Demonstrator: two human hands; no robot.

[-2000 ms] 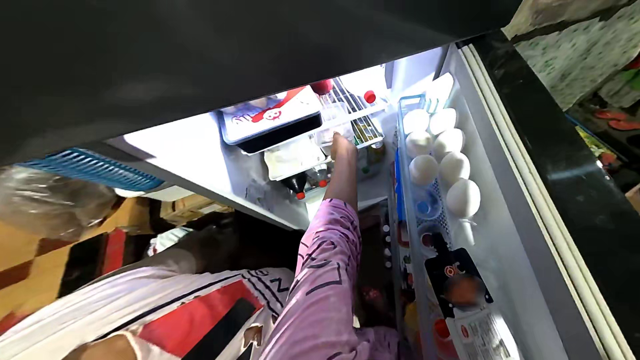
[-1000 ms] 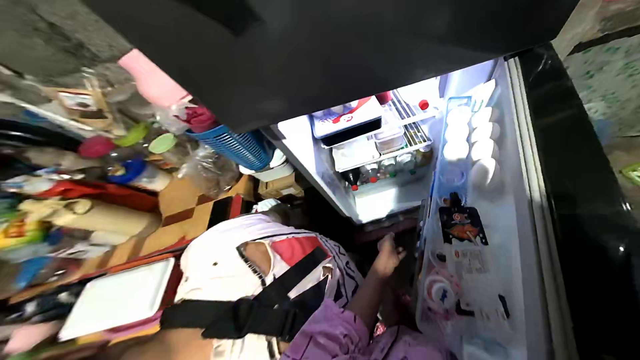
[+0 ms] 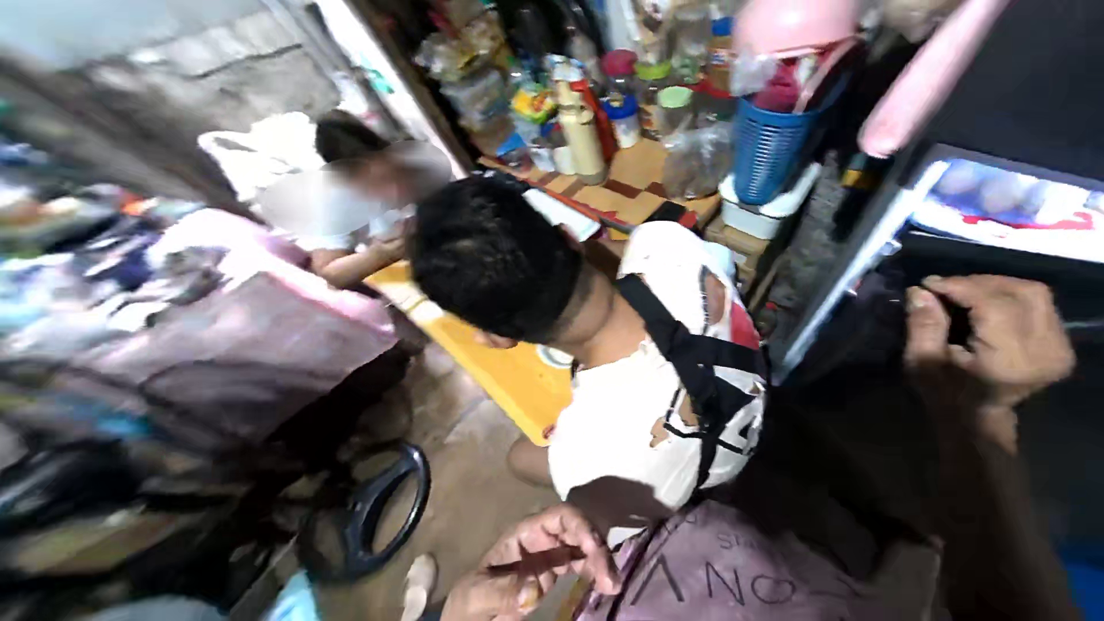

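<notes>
My right hand (image 3: 992, 341) is raised at the right, its fingers loosely curled with a gap beside the thumb and nothing visible in it. Behind and above it is the dark refrigerator (image 3: 1026, 86), where a brightly lit white and blue container (image 3: 1009, 207) with red marks shows. Low in the middle, my left hand (image 3: 535, 561) has its fingers bent and apart, with no held object visible. It is beside the purple lettered cloth (image 3: 733, 569). Whether my right hand touches the refrigerator cannot be told.
A person in a torn white shirt (image 3: 638, 414) with black straps is close in front, beside a yellow board (image 3: 492, 354). Another person (image 3: 362, 190) is farther back. A blue basket (image 3: 768, 147), jars and bottles (image 3: 582, 129) stand behind. A black steering wheel (image 3: 388, 509) lies low left.
The view has swung left. My arm was reaching into the lit refrigerator two seconds ago and was out of it one second ago. Both my hands now show.
</notes>
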